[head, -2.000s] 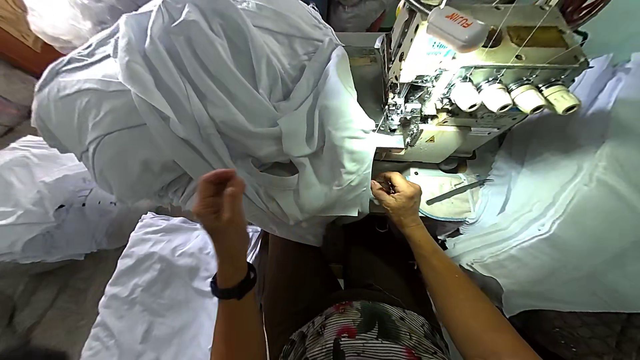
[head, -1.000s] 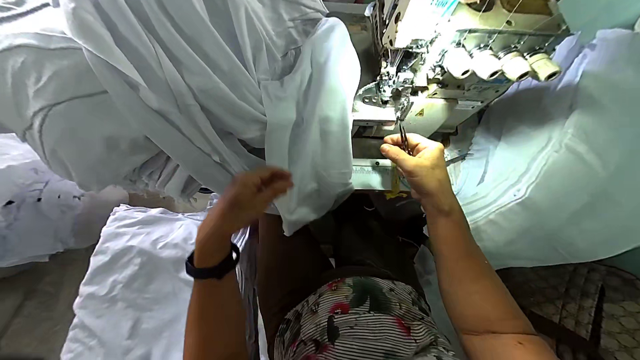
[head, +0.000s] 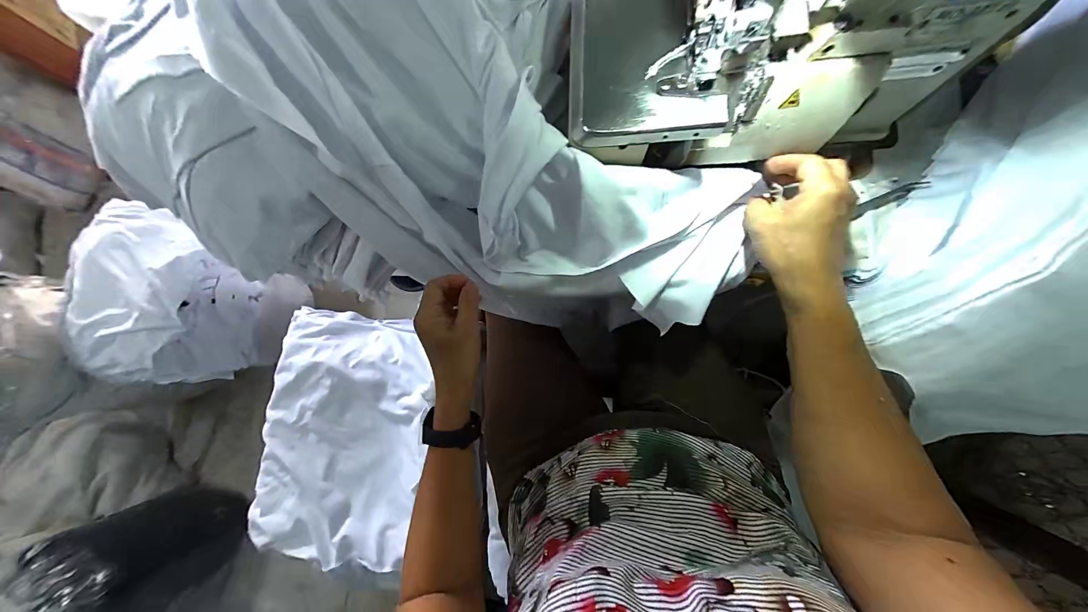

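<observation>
A large heap of white fabric (head: 340, 127) spreads from the upper left across my lap. My right hand (head: 803, 225) pinches the right end of this fabric, just below the sewing machine (head: 799, 93); a small shiny item shows at its fingertips, too unclear to name. My left hand (head: 449, 327), a black band on its wrist, has its fingers curled against the fabric's lower edge; whether they grip it cannot be told. The machine's metal plate (head: 637, 85) and presser foot area lie above the cloth. A dark slim tool (head: 888, 200) lies right of my right hand.
A flat stack of white cloth (head: 344, 442) lies below left, beside a white bundle (head: 161, 297). Pale fabric (head: 994, 280) covers the right side. At the lower left lies a black wrapped bundle (head: 136, 544).
One second ago my right hand held a metal tool at the machine's needle area; now it pinches the fabric, which has been drawn right, below the plate. The view has shifted.
</observation>
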